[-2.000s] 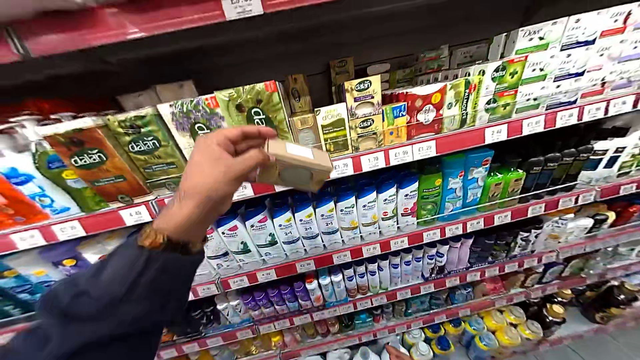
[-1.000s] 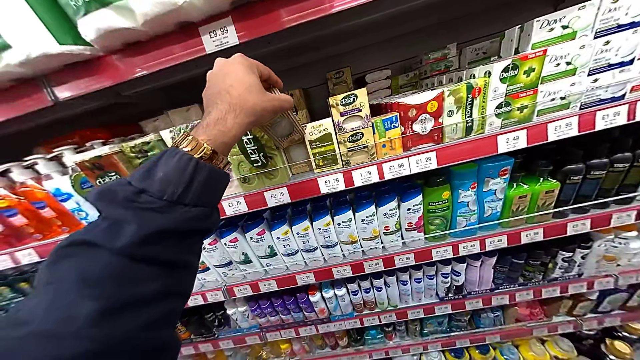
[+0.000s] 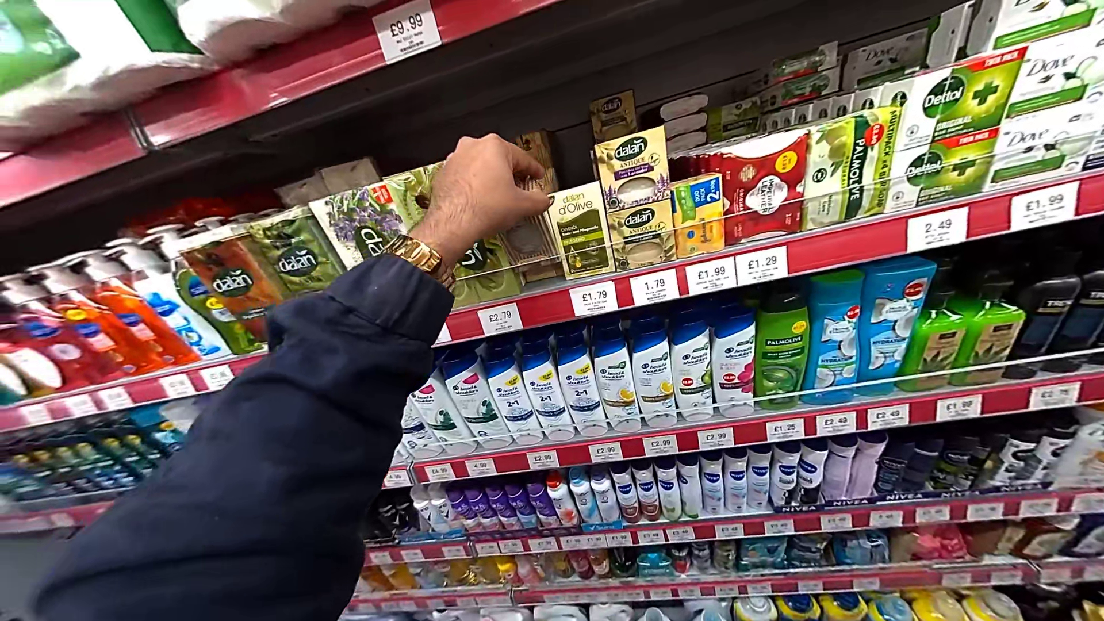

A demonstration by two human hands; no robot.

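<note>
My left hand [image 3: 487, 191], with a gold watch [image 3: 423, 260] at the wrist, reaches over the soap shelf. Its fingers curl at the top of a brown Dalan soap box [image 3: 529, 241] that stands on the shelf; whether they still grip it cannot be told. Just right of it stands a Dalan d'Olive box [image 3: 580, 231], then two stacked Dalan Antique soap boxes [image 3: 634, 168]. Green Dalan soap packs [image 3: 490, 272] lie to the left, partly behind the hand and wrist. My right hand is out of view.
Pump soap bottles [image 3: 129, 302] line the shelf at left. Dettol packs [image 3: 953, 125] and Dove boxes [image 3: 1056, 78] stand at right. Below are Head & Shoulders bottles [image 3: 578, 388] and deodorants [image 3: 664, 492]. A red shelf edge [image 3: 285, 82] runs above my hand; a clear front lip borders the soap shelf.
Two seconds ago my left hand held a brown box out in front of the shelf; now the hand is up at the soap row with the box standing there. The view has shifted.
</note>
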